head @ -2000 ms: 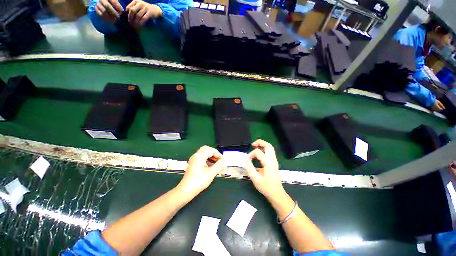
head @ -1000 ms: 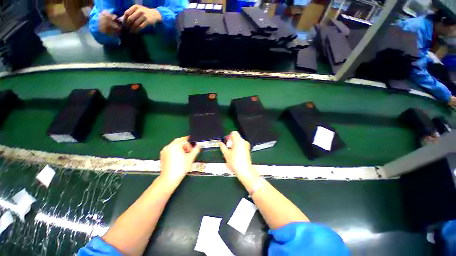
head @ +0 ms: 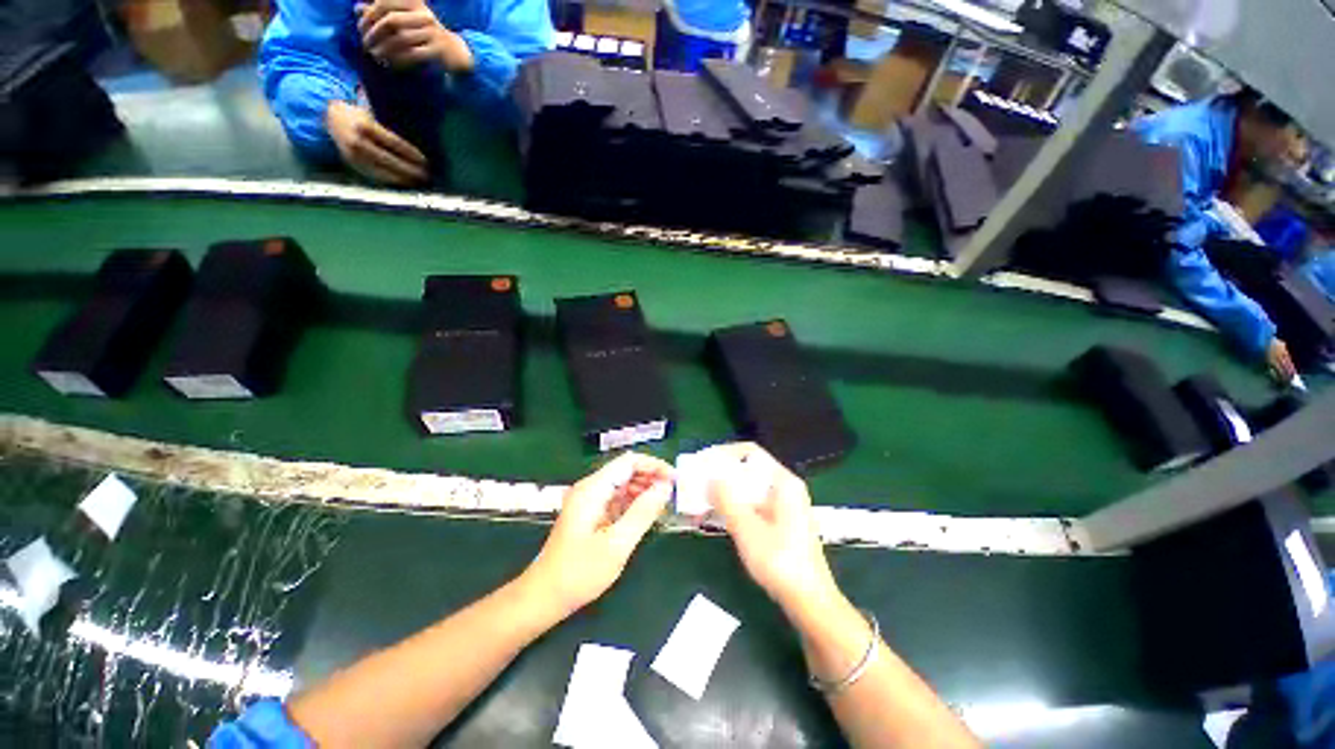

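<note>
My left hand (head: 603, 530) and my right hand (head: 772, 530) meet over the near rail. A small white label sheet (head: 694, 483) is held between them, mostly in the right fingers; the left fingertips touch its left edge. Just beyond lie black retail boxes: one (head: 618, 366) with a white end label, one (head: 467, 351) to its left, also with an end label, and one (head: 779, 392) to the right, with no white slip on top; its near end face is hard to see. The boxes lie flat on the green belt.
More black boxes lie at left (head: 234, 319) and right (head: 1139, 405) on the conveyor belt (head: 937, 424). White papers (head: 694, 644) lie on the bench. A slanted post (head: 1215, 471) and a large black carton (head: 1223, 600) stand right. Flat black pieces (head: 659, 139) and workers are across the belt.
The boxes have moved left along the belt. My hands have left the labelled box and moved back right over the rail. The white slip is gone from the right-hand box and a white sheet is in my hands.
</note>
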